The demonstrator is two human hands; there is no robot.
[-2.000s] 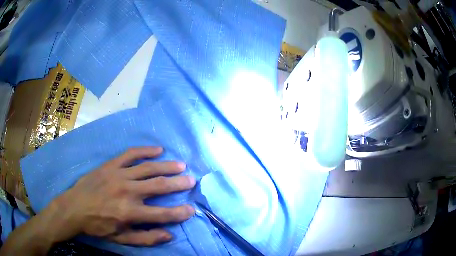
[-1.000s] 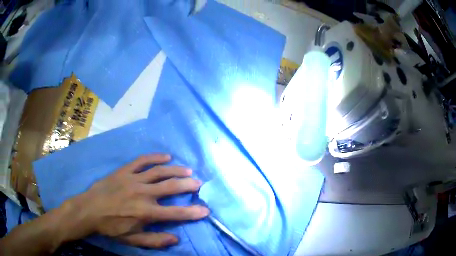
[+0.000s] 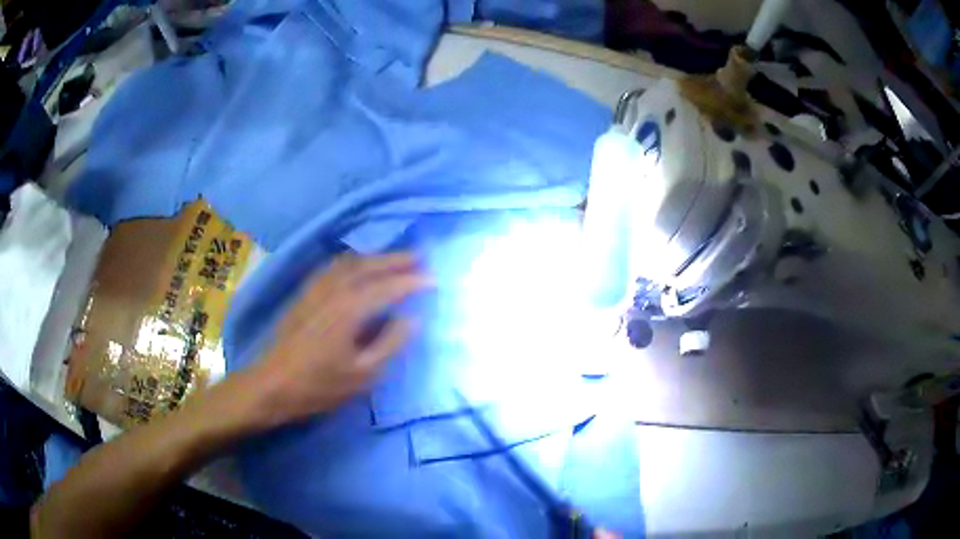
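The light-blue garment panel (image 3: pixel 347 479) lies in front of me, with a curved fold at its left and a glare patch over its right part. Narrow folded edges show near its lower middle. My left hand (image 3: pixel 337 332) is over the panel, blurred, with thumb and fingers apart and nothing visible between them. A long dark blade, likely of the shears (image 3: pixel 526 471), lies across the lower panel, blurred. A small skin-coloured bit at the bottom edge is likely my right hand (image 3: pixel 605 535); the rest is cut off, so its grip is hidden.
The white sewing machine (image 3: pixel 716 200) stands at the right with its glaring lamp (image 3: pixel 608 221); glare hides the needle area. Cardboard with yellow printed tape (image 3: pixel 158 316) and white material (image 3: pixel 37 284) lie at the left. More blue cloth (image 3: pixel 253 126) is heaped at upper left.
The view has shifted. The panel has been folded or turned over, covering the white gap and showing its folded edges. My left hand has lifted or slid from its flat press and moved up.
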